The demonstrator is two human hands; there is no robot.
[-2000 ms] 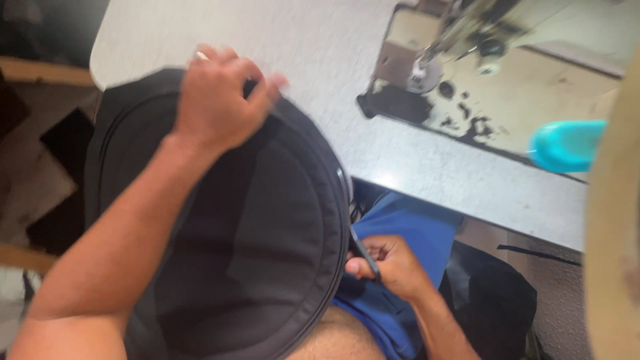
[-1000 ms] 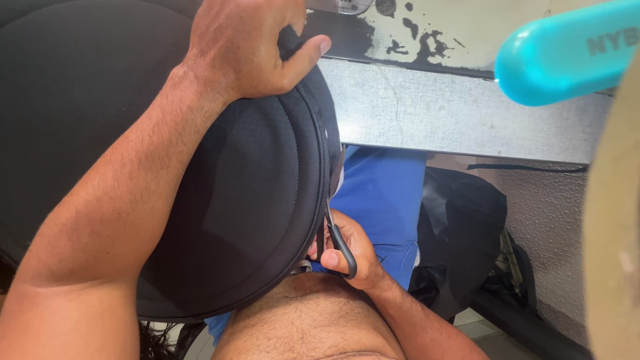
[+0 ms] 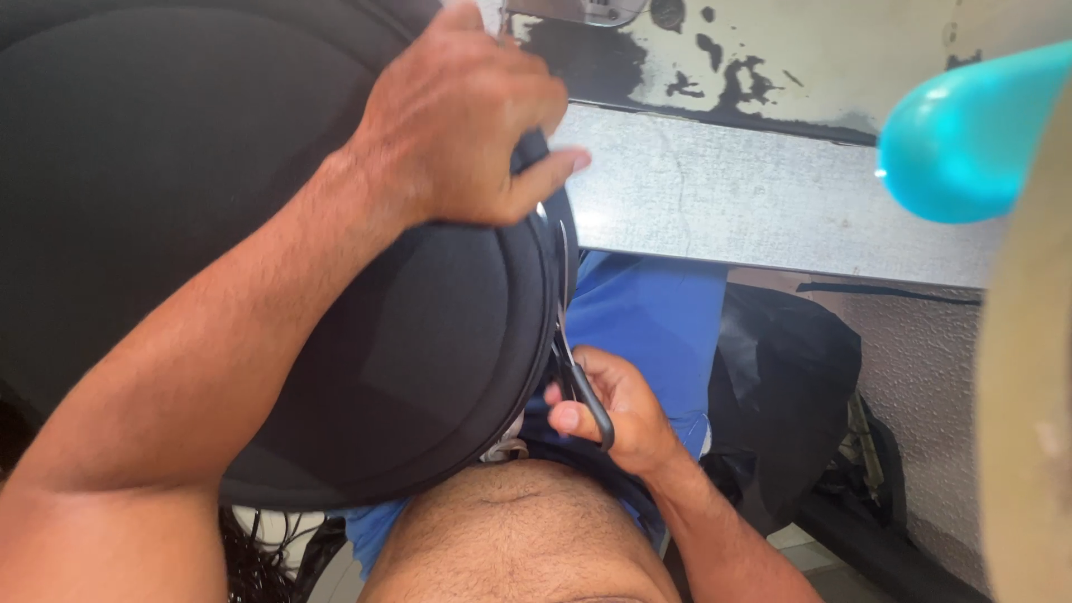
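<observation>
A large round black padded fabric piece (image 3: 419, 335) with stitched seams near its rim fills the left and middle of the view. My left hand (image 3: 469, 117) grips its upper right edge, fingers over the rim and thumb on the right side. Lower down, my right hand (image 3: 620, 410) holds scissors with black handles (image 3: 593, 406), pointing upward along the right rim. Their blades are parted at the fabric's edge, and one blade shows beside the rim; part of the other is hidden by the fabric.
The light grey table edge (image 3: 779, 193) runs across behind the hands, with a worn sewing machine bed (image 3: 804, 59) beyond it. A turquoise rounded object (image 3: 955, 142) juts in at the upper right. Black material (image 3: 779, 394) lies below the table, right of my blue-clothed leg (image 3: 662, 327).
The view has come much closer to the black piece since the first frame. My left hand stays on its rim, and my right hand still holds the scissors, whose blades now show more fully.
</observation>
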